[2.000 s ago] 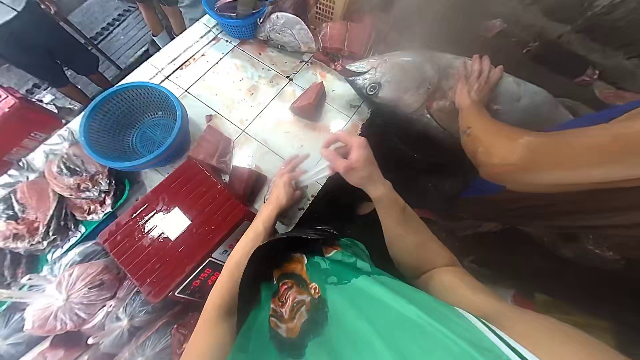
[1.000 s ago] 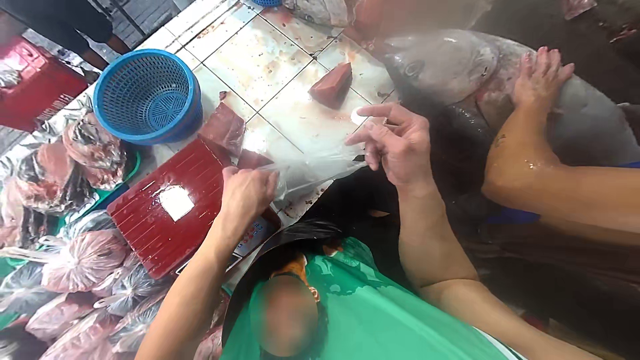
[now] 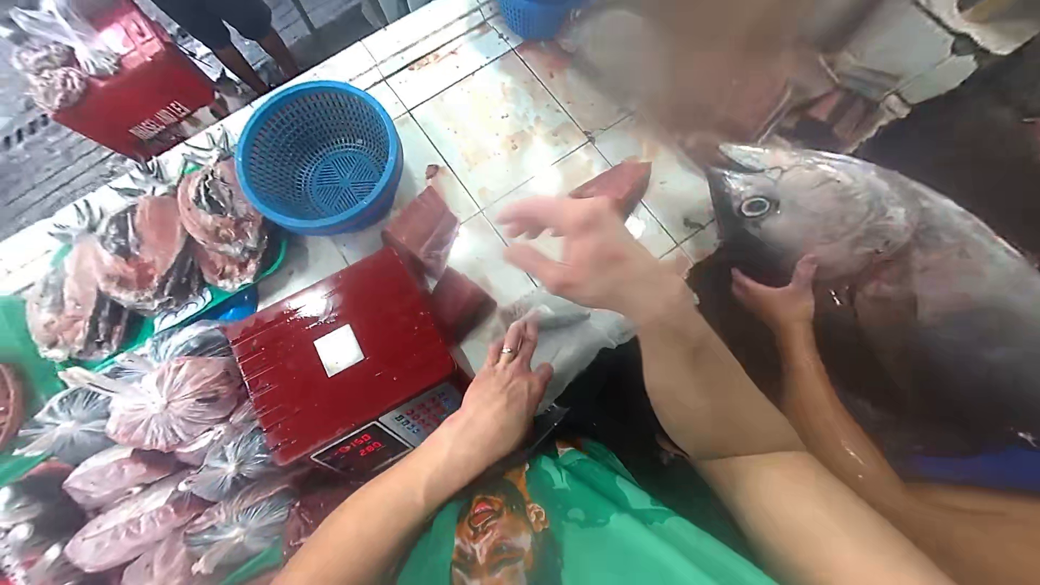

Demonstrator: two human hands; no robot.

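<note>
A clear plastic bag (image 3: 561, 341) lies on the white tiled counter, with the fingers of my left hand (image 3: 508, 382) on its near left part; whether they pinch it cannot be told. My right hand (image 3: 581, 252) is raised over the tiles, fingers apart, with nothing seen in it. Just beyond it lies a chunk of red fish meat (image 3: 621, 185), partly covered by the hand. More red meat pieces (image 3: 461, 301) lie left of the bag, beside the red-topped digital scale (image 3: 349, 349). A small white square rests on the scale's top.
A blue plastic basket (image 3: 321, 158) stands behind the scale. Bagged meat (image 3: 171, 402) and fish pieces (image 3: 146, 252) crowd the left. On the right, another person's hand (image 3: 784, 296) is by the head of a large fish (image 3: 861, 211). A red cooler box (image 3: 142, 89) is beyond the counter.
My right hand has come away from the plastic bag, which was stretched between both hands before. The bag now lies on the counter. The other person's hand has moved from the fish's body to near its head.
</note>
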